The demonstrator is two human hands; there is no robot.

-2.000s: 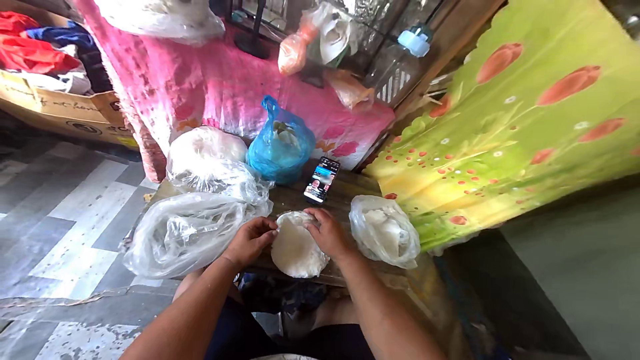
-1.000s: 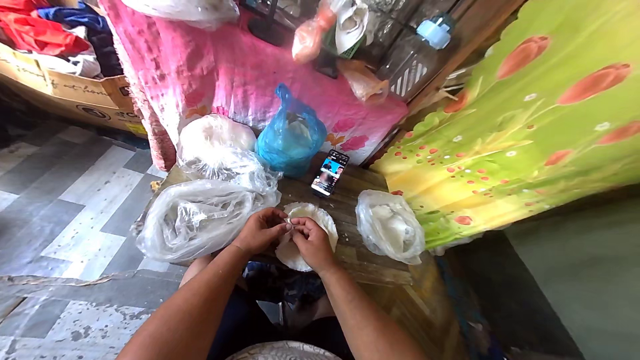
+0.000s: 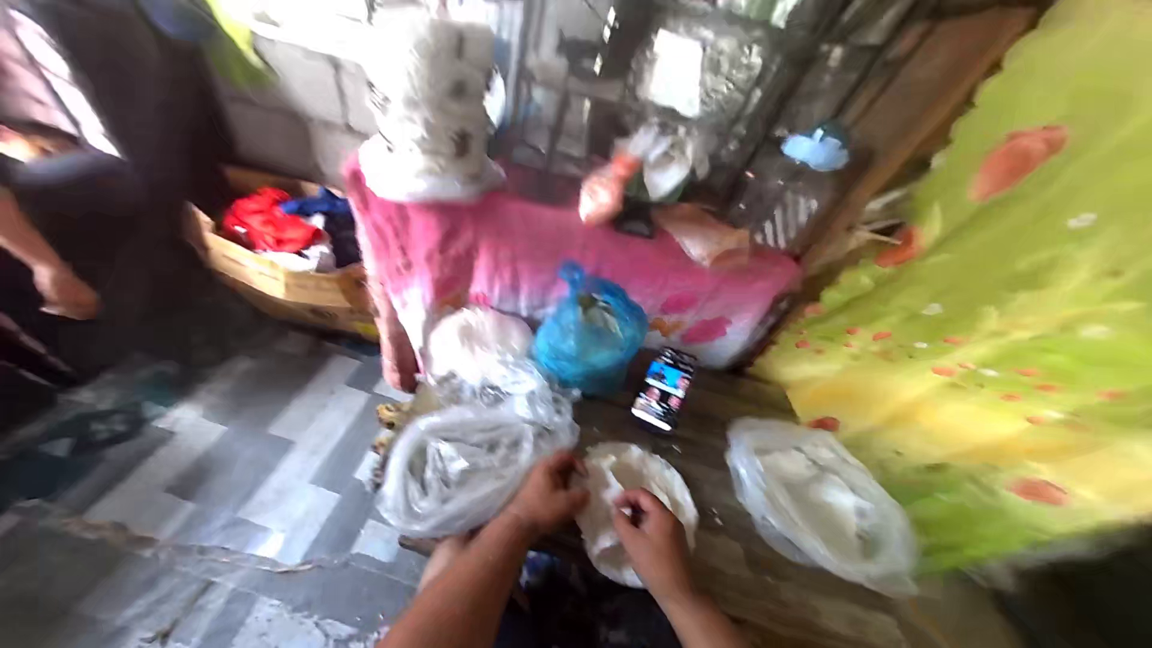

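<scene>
A round, pale, shallow piece with a raised edge (image 3: pixel 677 490), material unclear, lies on a dark wooden table (image 3: pixel 765 576). My left hand (image 3: pixel 551 493) is at its left edge with fingers curled. Over its middle is my right hand (image 3: pixel 650 531), thumb and fingers bent close together. Blur hides whether either hand grips anything. An open clear plastic bag (image 3: pixel 450 477) stands just left of my left hand. To the right is another clear bag with white contents (image 3: pixel 814 504). Beyond the round piece lies a smartphone with a lit screen (image 3: pixel 664 391).
Behind are a blue plastic bag (image 3: pixel 589 333), a clear bag with white contents (image 3: pixel 477 342) and a pink cloth-covered surface (image 3: pixel 540 243). A green floral curtain (image 3: pixel 990 378) hangs at right. At far left stands a person (image 3: pixel 63 288) near a cardboard box of clothes (image 3: pixel 297 279).
My hands have moved apart; they were close together over the round piece a second ago. The view has swung up and left, bringing the other person into sight.
</scene>
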